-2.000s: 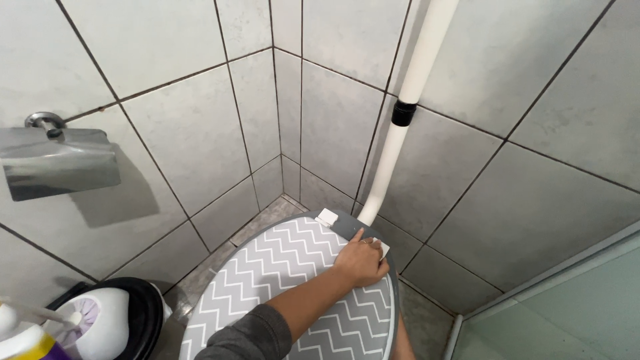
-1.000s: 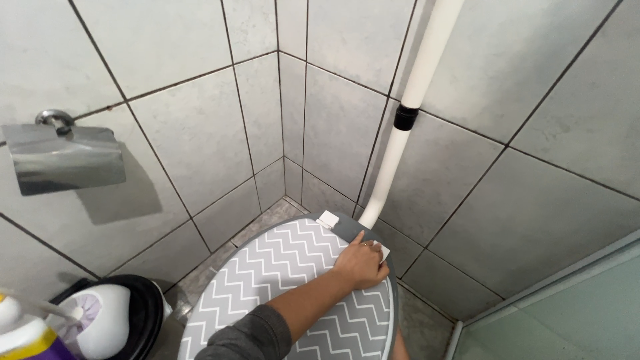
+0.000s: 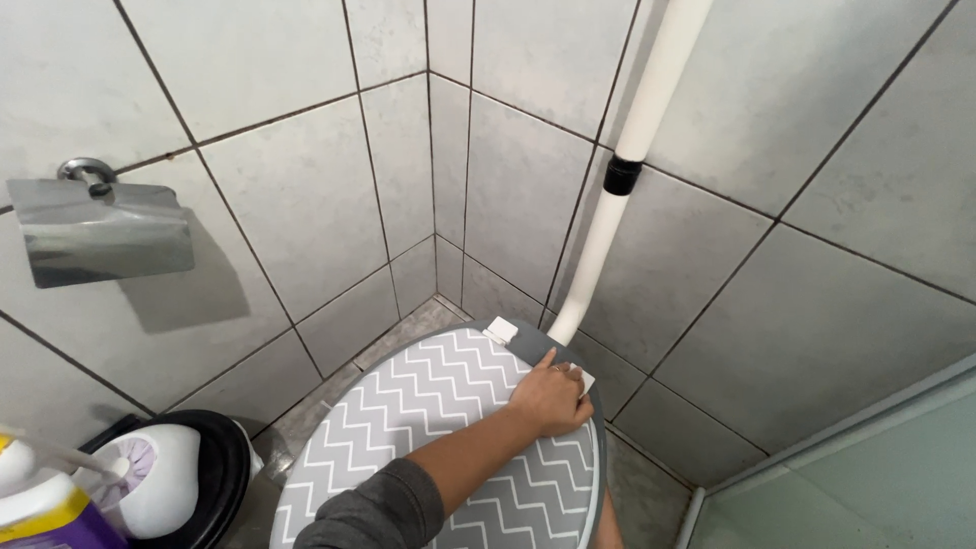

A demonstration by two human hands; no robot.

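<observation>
A toilet lid with a gray and white zigzag pattern [image 3: 450, 404] and a plain gray rim lies in the lower middle of the head view. My left hand [image 3: 553, 396] rests palm down on its rear right part, its fingers over the white hinge piece [image 3: 583, 379] and one finger stretched onto the gray strip. A second white hinge piece [image 3: 502, 330] stands uncovered to the left. Of my right arm [image 3: 608, 526], only a bit of skin shows beside the lid's right edge; the lid hides the hand.
A white pipe [image 3: 648, 99] with a black coupling [image 3: 623, 175] runs down the tiled wall behind the lid. At left are a metal toilet paper holder [image 3: 110, 236], a black bin [image 3: 229, 473], a white brush holder [image 3: 171, 480] and a purple-yellow bottle [image 3: 57, 518]. Glass panel [image 3: 854, 488] at right.
</observation>
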